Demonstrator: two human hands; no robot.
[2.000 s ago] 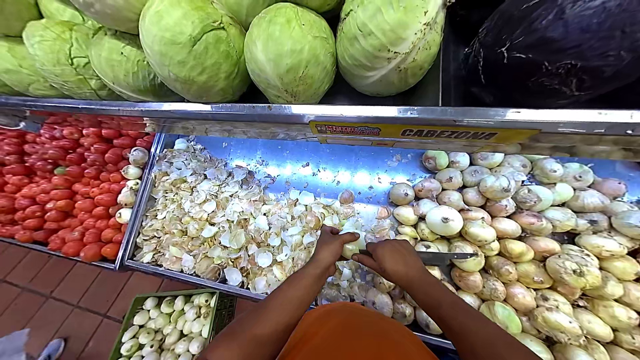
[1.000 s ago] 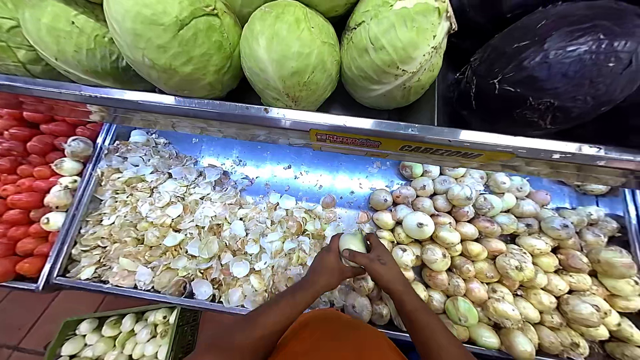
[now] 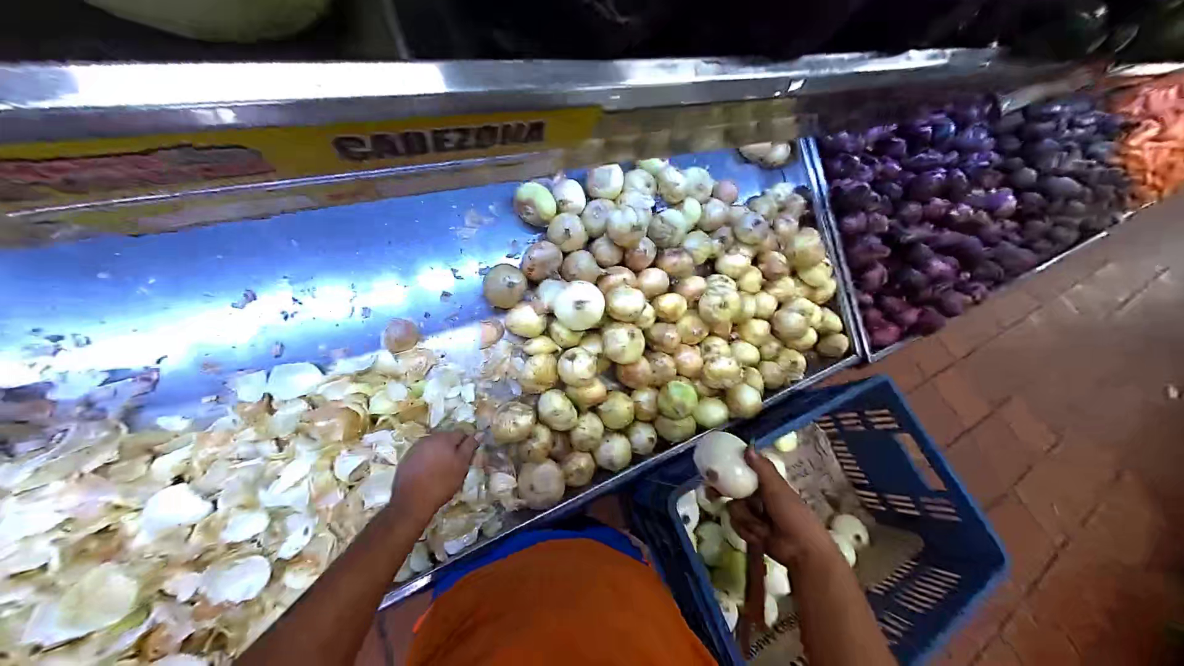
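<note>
A peeled white onion (image 3: 725, 464) is in my right hand (image 3: 784, 518), above a blue plastic crate (image 3: 957, 504). A narrow brownish thing hangs below that hand; I cannot tell what it is. Several peeled onions (image 3: 848, 530) and printed cardboard lie inside the crate. My left hand (image 3: 435, 472) is over the right edge of a wide heap of dry onion skins (image 3: 231, 518), its fingers bent close together; whether they pinch anything is unclear. Unpeeled onions (image 3: 647, 324) are piled in the metal bin to the right of the skins.
A metal shelf edge (image 3: 518, 83) with a yellow sign (image 3: 435, 143) runs above the bin. Beyond the bin's right divider (image 3: 837, 250) lie purple vegetables (image 3: 916, 203), with orange produce (image 3: 1156, 129) farther off. Brick-paved floor (image 3: 1064, 444) is at the right.
The view has swung right, bringing the blue crate in. My hands, together at an onion before, are now apart; the right one holds a peeled onion over the crate.
</note>
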